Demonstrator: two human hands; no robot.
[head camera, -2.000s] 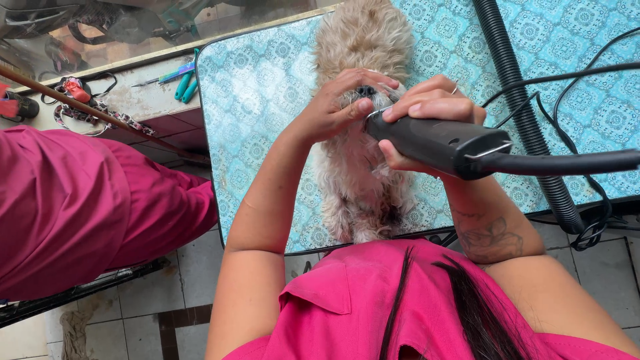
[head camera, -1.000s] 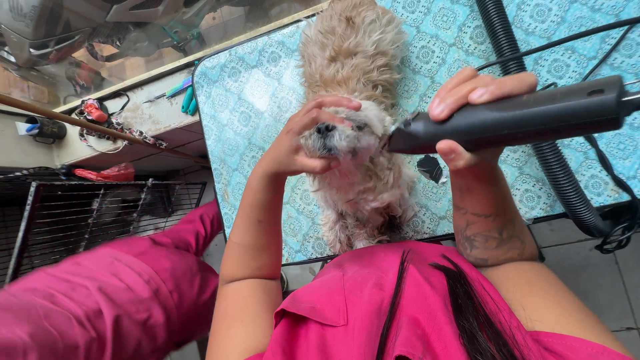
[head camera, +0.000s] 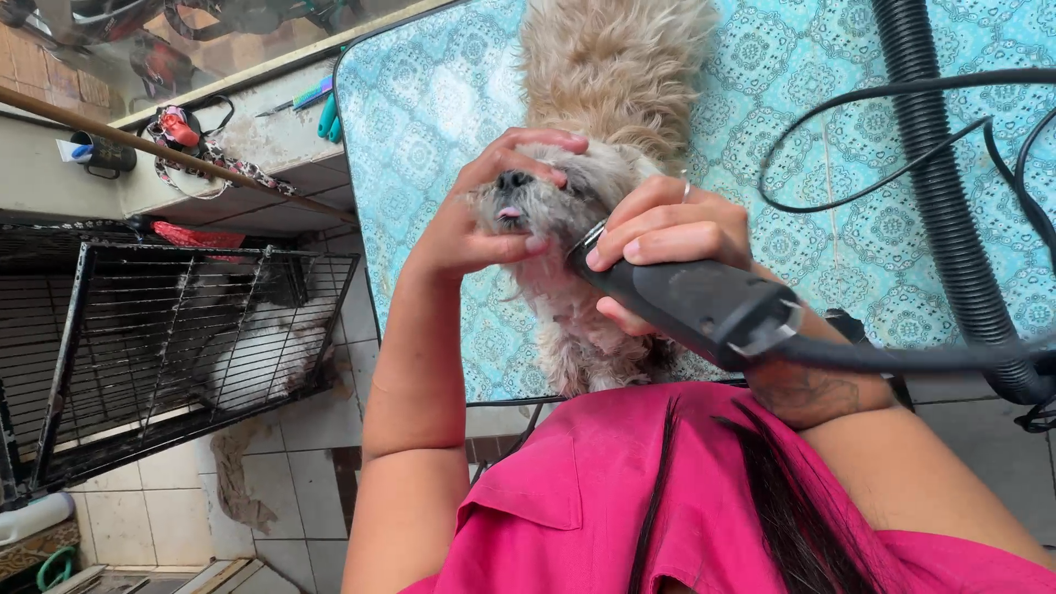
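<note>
A small dog with curly cream fur (head camera: 615, 74) is on the table, its muzzle turned to the left and its tongue tip showing. My left hand (head camera: 487, 206) cups its muzzle, fingers over the top of the face and thumb under the chin. My right hand (head camera: 676, 239) grips a black electric clipper (head camera: 693, 301), whose metal blade lies against the fur at the dog's cheek and jaw. From the clipper's rear end a thick black cord (head camera: 891, 356) runs to the right. The dog's hindquarters are cut off by the top of the view.
A blue patterned cover (head camera: 429, 124) lies on the table. A ribbed black hose (head camera: 932, 165) and loose cables (head camera: 792, 157) cross its right side. Left stand a black wire cage (head camera: 206, 346) with a pale-furred animal inside, and a ledge with teal-handled scissors (head camera: 329, 118), a black mug (head camera: 110, 154) and a harness.
The co-worker in pink at the left has left the view, which shows more of the cage. The clipper has swung, its rear end now lower, and the blade is at the jaw.
</note>
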